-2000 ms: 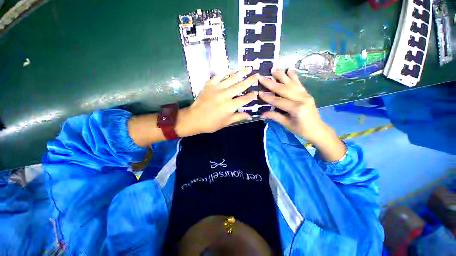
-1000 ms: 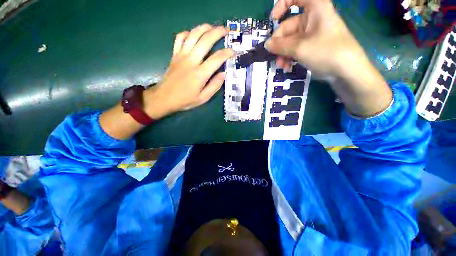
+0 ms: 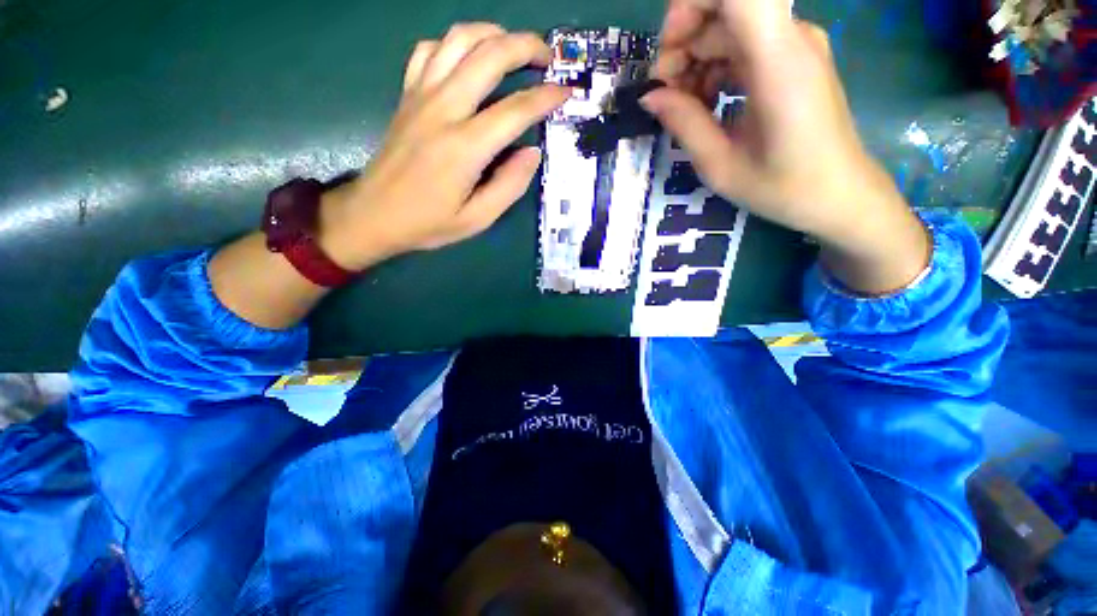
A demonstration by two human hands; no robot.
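Observation:
A silvery-white phone unit (image 3: 563, 223) lies on the mat, its circuit board end away from me. A black die-cut sticker (image 3: 616, 124) lies slantwise over the lower part of the board. My right hand (image 3: 770, 120) pinches the sticker's right end between thumb and fingers. My left hand (image 3: 451, 150) is spread at the phone's left side, fingertips at the left edge of the board, holding nothing that I can see. A white sticker sheet (image 3: 680, 315) with black shapes lies right of the phone, partly under my right hand.
A spare sticker sheet (image 3: 1049, 229) lies at the far right. A red-edged bin (image 3: 1047, 90) with pale bits is at the upper right. Glossy clear film (image 3: 962, 157) lies between it and my right hand. A small pale scrap (image 3: 55, 100) is at the upper left.
Since two seconds ago, both hands left the sheet and went to the phone, with a sticker in my right hand. In the last second, the sticker shifted slightly and my left hand moved slightly left.

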